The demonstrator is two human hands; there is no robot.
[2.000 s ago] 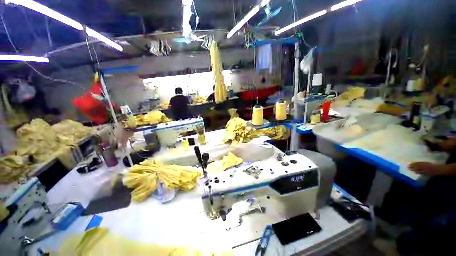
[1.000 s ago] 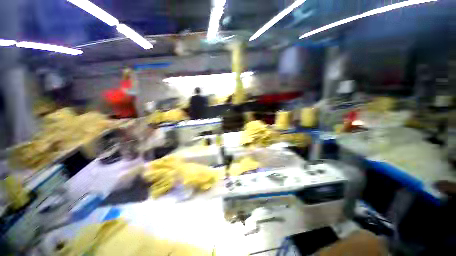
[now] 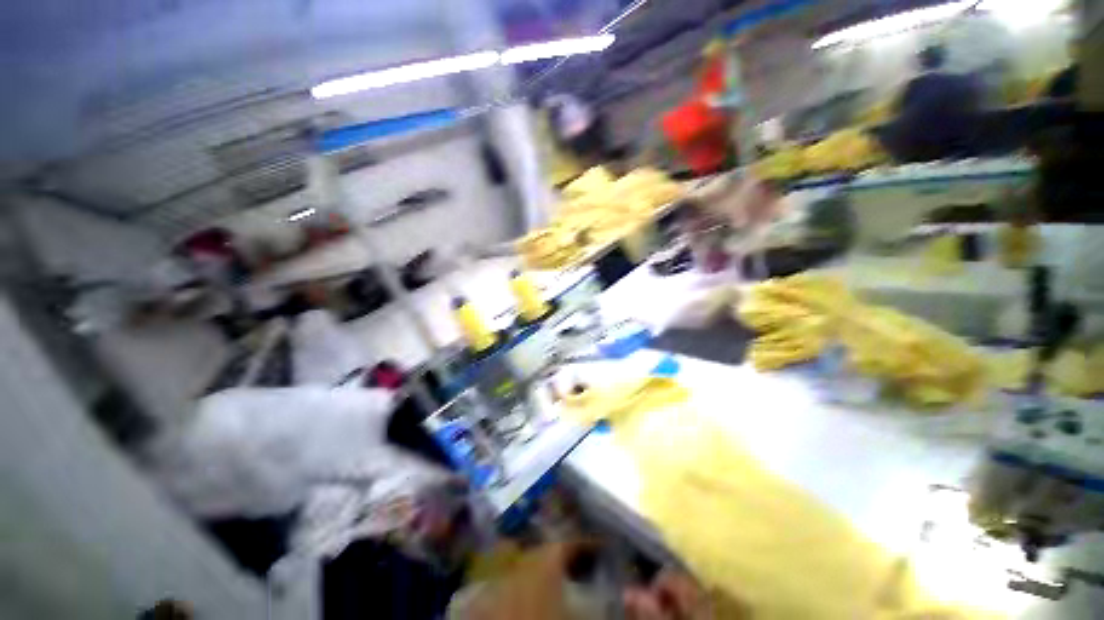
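Observation:
A long yellow garment panel (image 3: pixel 751 509) lies flat across the white table (image 3: pixel 835 430), reaching from the left end of the tabletop to the lower right. A blurred skin-coloured shape, which looks like my left hand (image 3: pixel 666 598), shows at the bottom edge beside the table's front edge. It is cut off, and its fingers and any hold are unclear. My right hand is not seen. The sewing machine head (image 3: pixel 1047 430) is cut off at the right edge, with its bright needle area below.
A gathered yellow bundle (image 3: pixel 847 333) lies behind the panel. To the left stand another machine with yellow thread cones (image 3: pixel 475 325) and a large white cloth heap (image 3: pixel 291 442). A yellow heap (image 3: pixel 605 212) lies further back. A person (image 3: pixel 938 109) is at the back right.
The view has swung left, so the machine has moved to the right edge and the phone has left the picture. The brown shape formerly at lower right is gone; skin-coloured shapes now show at bottom centre.

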